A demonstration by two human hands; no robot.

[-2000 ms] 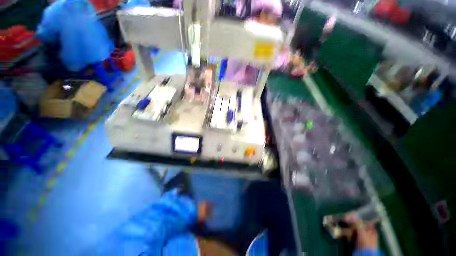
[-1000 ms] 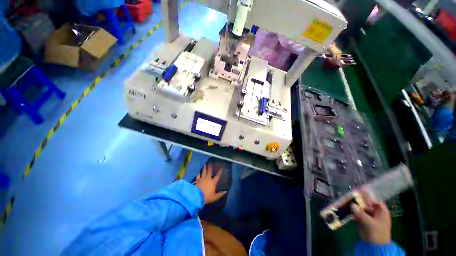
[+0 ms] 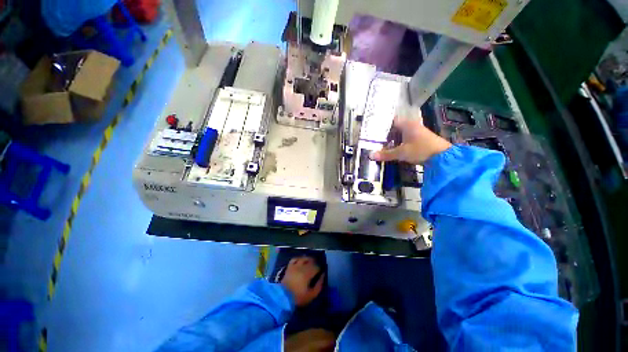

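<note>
A long opened-out phone unit (image 3: 372,172) lies in the right loading fixture (image 3: 349,155), its gold-rimmed dark part and round part towards me and a pale, bright part behind. My right hand (image 3: 413,142) reaches in from the right and grips its right edge, thumb at the middle; some fingers are blurred or hidden. My left hand (image 3: 304,280) is low, below the machine's front edge, with fingers curled; a dark patch shows by the fingers, and I cannot tell if it is held. The left fixture (image 3: 236,137) holds no phone.
The cream machine has a blue block (image 3: 206,147), touch display (image 3: 296,214), pinkish metal block (image 3: 313,89) and hanging white cylinder (image 3: 323,22). A blister tray (image 3: 544,199) lies on the right. A white block (image 3: 423,239) sits by the right corner. A cardboard box (image 3: 72,86) stands left.
My right hand has moved from over the tray to the right fixture, bringing the phone unit there. My left hand's spread fingers have curled. The view has moved closer to the machine.
</note>
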